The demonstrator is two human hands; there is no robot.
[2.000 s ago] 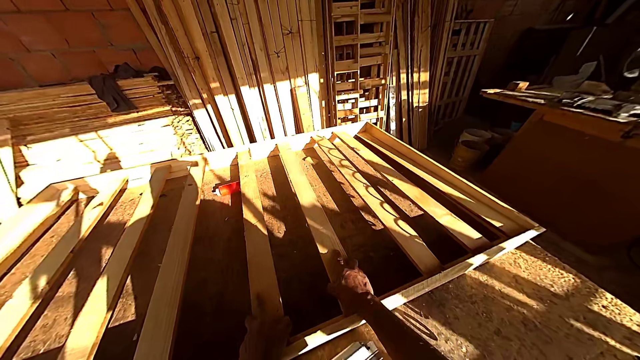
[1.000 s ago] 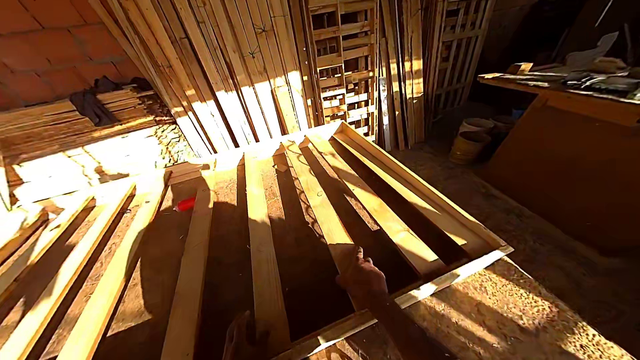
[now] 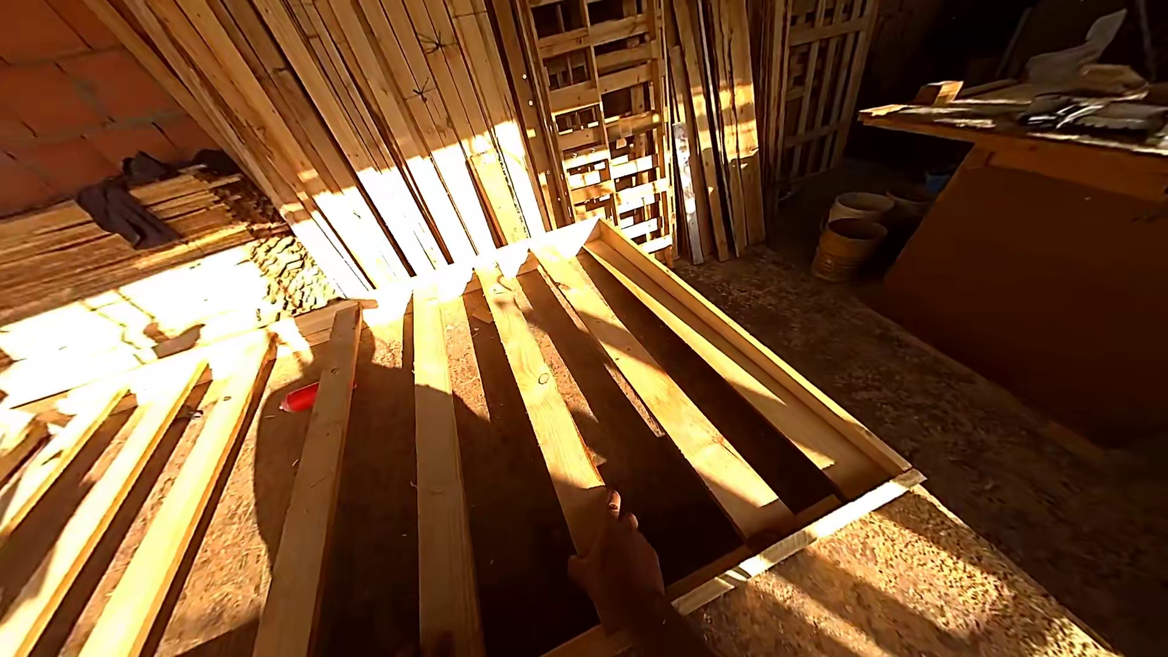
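A large wooden frame [image 3: 803, 547] lies on a chipboard surface, with several pale slats across it. At the near end of one knotted slat [image 3: 538, 383], my right hand [image 3: 620, 557] is closed around the wood, beside the frame's near rail. To its left, another slat [image 3: 438, 456] runs down to the bottom edge of the view. My left hand cannot be made out; only a dark, unclear patch shows by that slat's near end. A red object [image 3: 299, 397] lies between slats on the left.
Boards [image 3: 365, 137] lean on the back wall beside pallet-like racks [image 3: 611, 119]. Stacked planks [image 3: 55, 246] with a dark cloth [image 3: 128, 205] stand at left. Buckets [image 3: 849, 248] stand on the floor at right, near a cluttered workbench [image 3: 1022, 137].
My left hand, visible near the bottom edge in both earlier frames, no longer shows clearly. My right hand stays near the frame's near rail, now gripping a slat's end.
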